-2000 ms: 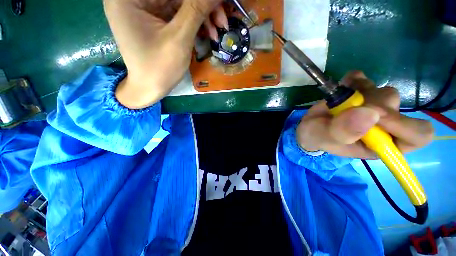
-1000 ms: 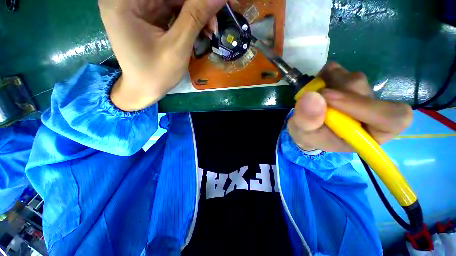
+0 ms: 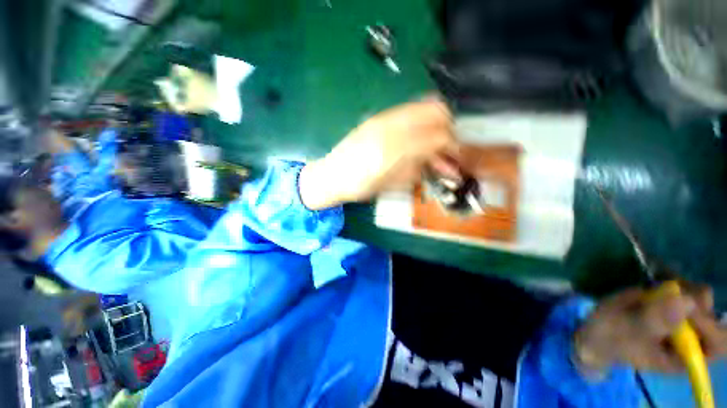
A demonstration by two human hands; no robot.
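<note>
The frame is blurred. My right hand (image 3: 638,331) holds the yellow-handled soldering iron (image 3: 690,358) at the lower right, its metal shaft pointing up and left, away from the jig. The orange-brown jig (image 3: 498,219) lies on a white pad (image 3: 550,215). The dark round board assembly (image 3: 454,194) is at the middle of the jig. My left hand (image 3: 391,151) is over the jig's upper left, fingertips at the assembly. Blur hides whether the fingers grip it, and the tweezers cannot be made out clearly.
A black housing (image 3: 526,48) stands behind the pad, and a pale round container (image 3: 693,48) is at the upper right. A small dark unit (image 3: 383,46) lies on the green bench (image 3: 311,72). White paper (image 3: 231,86) lies at the upper left. Another person in blue (image 3: 119,247) is at the left.
The view has swung, showing more of the bench and the left side. The iron has moved away from the board assembly to the right. My left hand stays near the assembly.
</note>
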